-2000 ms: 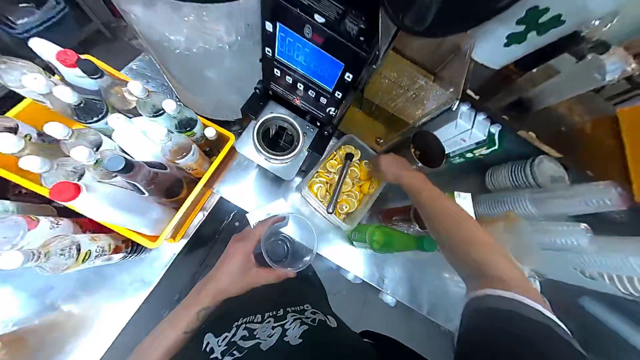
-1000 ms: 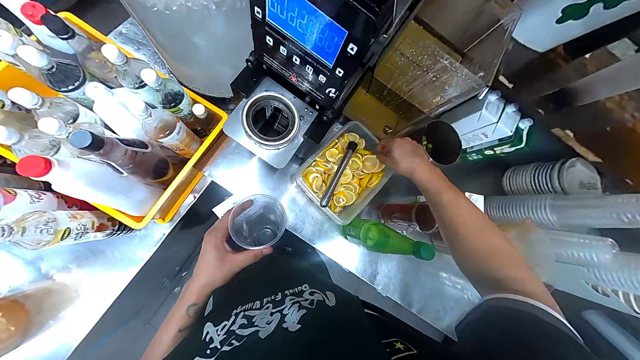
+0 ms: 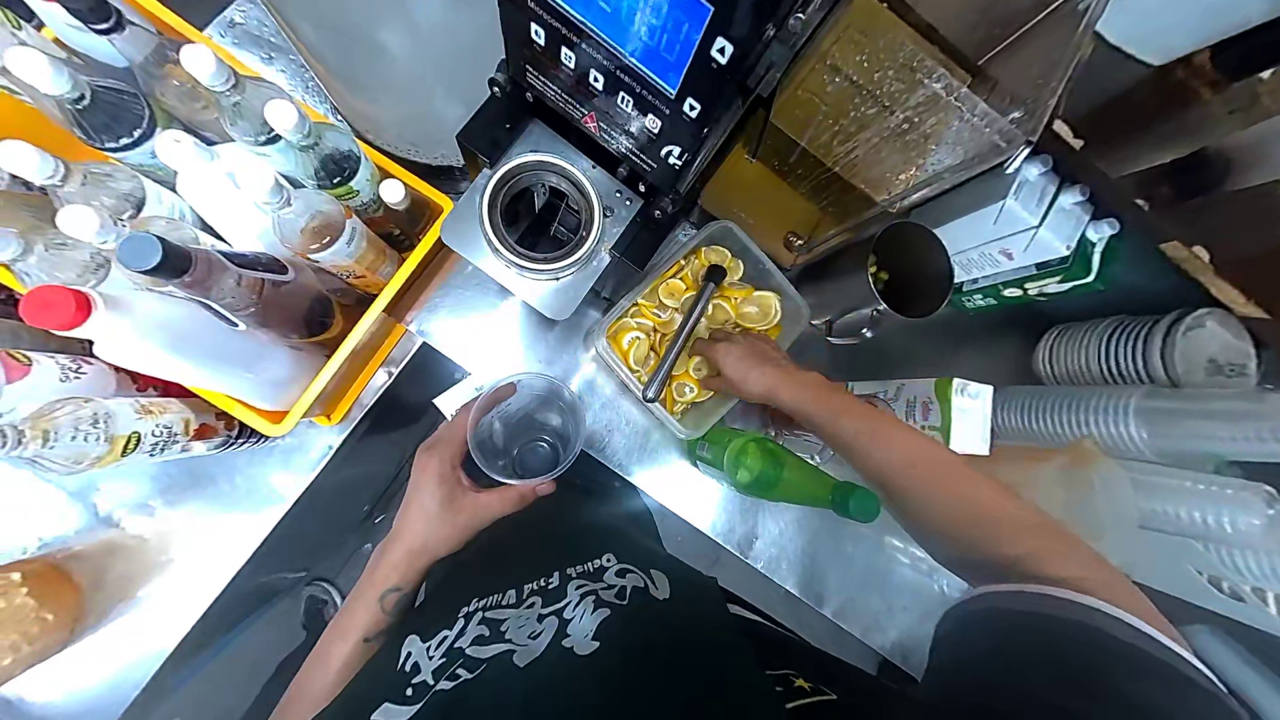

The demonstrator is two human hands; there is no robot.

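Observation:
My left hand holds a clear plastic cup by its side, mouth up, over the counter's front edge. My right hand reaches into a clear plastic container full of lemon slices, its fingers down among the slices; whether they grip one is hidden. Metal tongs or a similar dark-ended utensil lie across the slices beside my fingers. A green plastic bottle lies on its side just below the container.
A cup sealing machine with a round metal holder stands behind. At left, a yellow crate holds several bottles. A metal pitcher, a carton and stacked clear cups are at right.
My right hand has moved from the container's right edge in among the lemon slices. My left hand still holds the cup. The view has shifted closer to the counter.

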